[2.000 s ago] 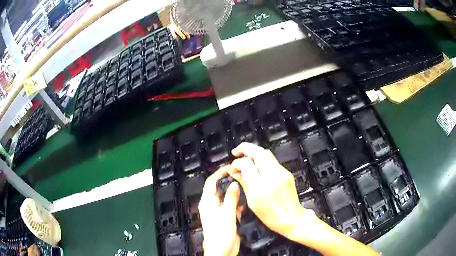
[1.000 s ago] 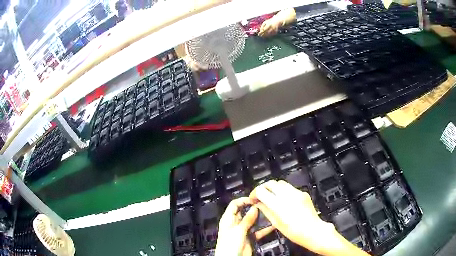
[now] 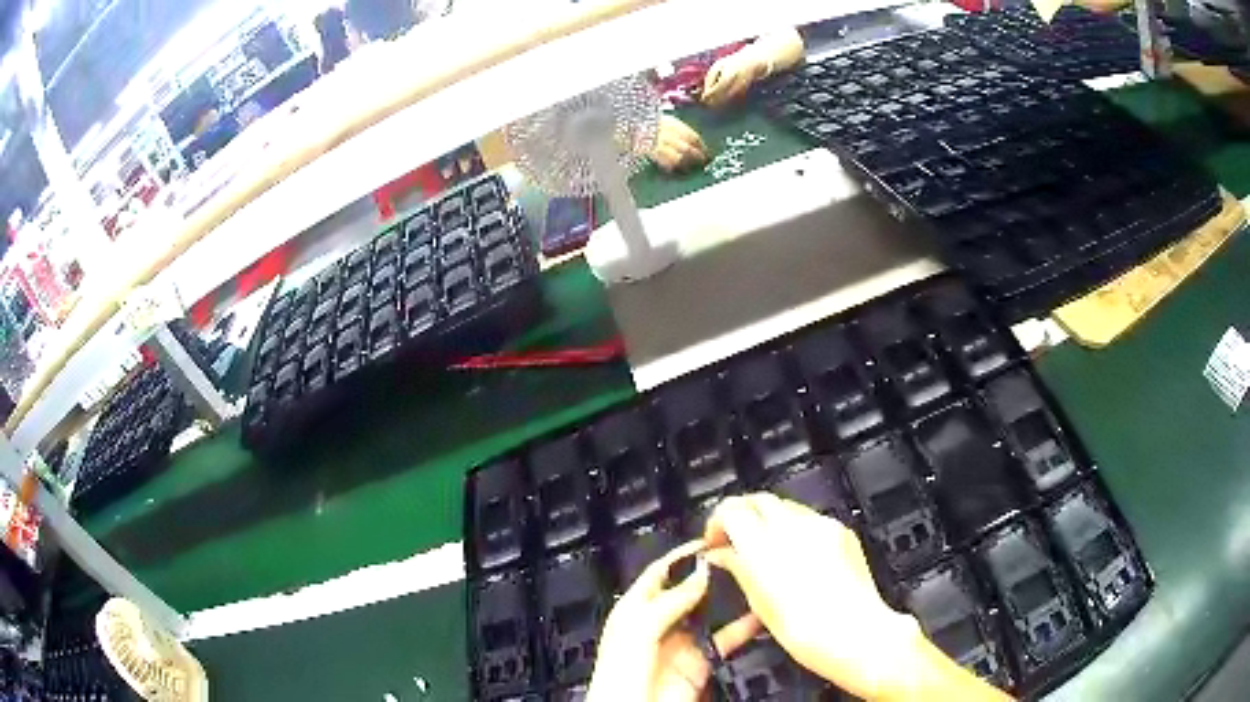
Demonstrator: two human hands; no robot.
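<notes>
A black blister tray point(image 3: 976, 473) with rows of phone-shaped pockets lies in front of me; most pockets in view hold dark phone housings, and one pocket at its right part looks plain and dark. My left hand point(image 3: 658, 634) is over the tray's lower middle, its fingers curled around a dark phone housing point(image 3: 692, 573), mostly hidden by the fingers. My right hand point(image 3: 795, 576) touches the housing's upper end with thumb and fingertips together; whether a small fitting is between them cannot be told.
A white fan point(image 3: 624, 233) stands behind the tray beside a grey panel point(image 3: 781, 268). Filled trays lie at upper left point(image 3: 391, 295) and upper right point(image 3: 1014, 192). A red strip point(image 3: 542, 359) lies behind the tray. Another person's hands point(image 3: 751, 69) show at the back.
The view has tilted up since the first frame, so the tray sits lower in it. My hands stay together at the housing, with small finger shifts. Another person's second hand now shows beside the fan.
</notes>
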